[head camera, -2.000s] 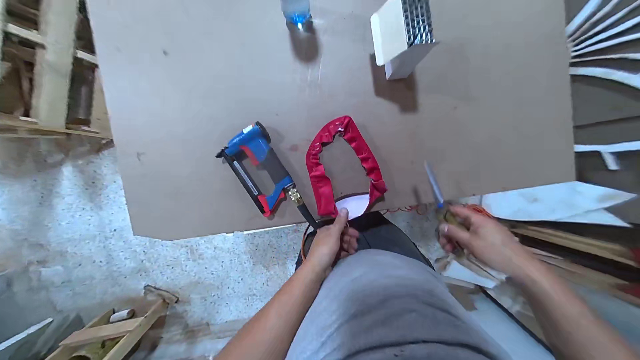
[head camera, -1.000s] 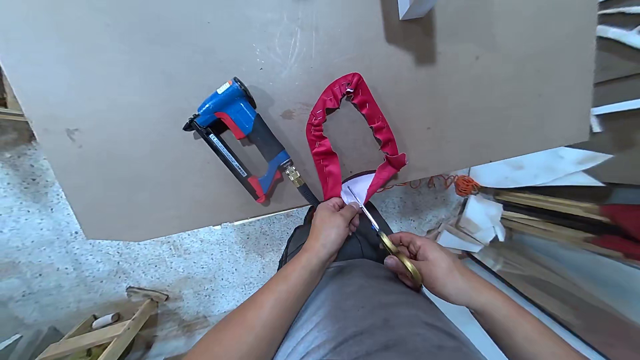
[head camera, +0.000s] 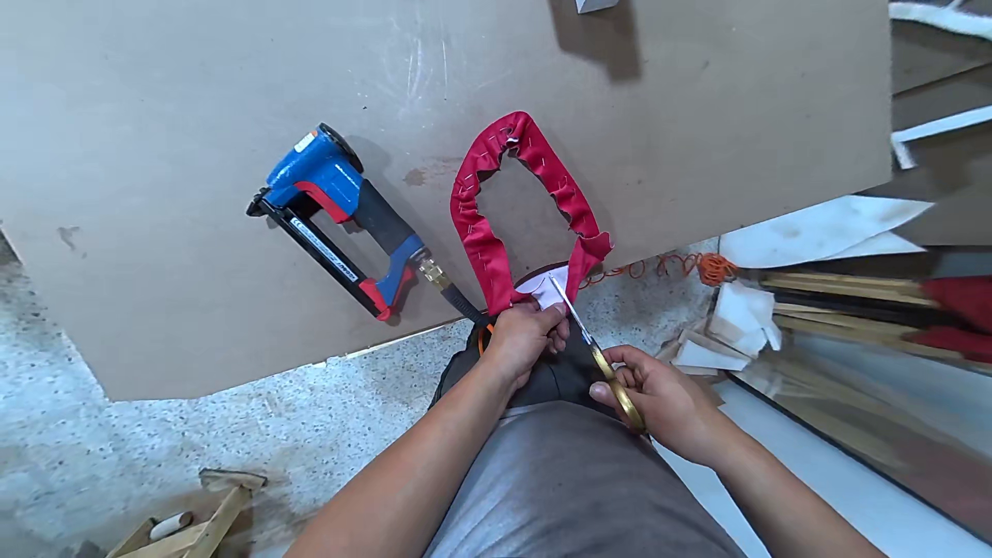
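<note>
A ring-shaped piece covered in red fabric (head camera: 473, 209), with staples along its gathered cloth, lies at the near edge of the table. My left hand (head camera: 529, 337) pinches its near end, where white material (head camera: 549, 288) shows. Gold-handled scissors (head camera: 608, 373) are in my right hand (head camera: 655, 395), their blades pointing away from me and lying at the white material. Whether the blades are parted is hard to tell. Left of the ring, a blue and black pneumatic stapler (head camera: 341, 221) lies on its side, its brass fitting (head camera: 433, 273) joined to a dark hose.
The brown board tabletop (head camera: 232, 341) reaches close to my body. A white box (head camera: 595, 4) is partly visible at the top. Orange cord (head camera: 717, 268), white scraps (head camera: 736, 325) and wooden strips (head camera: 849, 287) are at the right. A wooden frame (head camera: 209, 531) stands on the floor, lower left.
My right hand has brought the scissors leftward from beside the ring to the white material at its near end. My left hand stays at that end. The view has shifted nearer the table edge.
</note>
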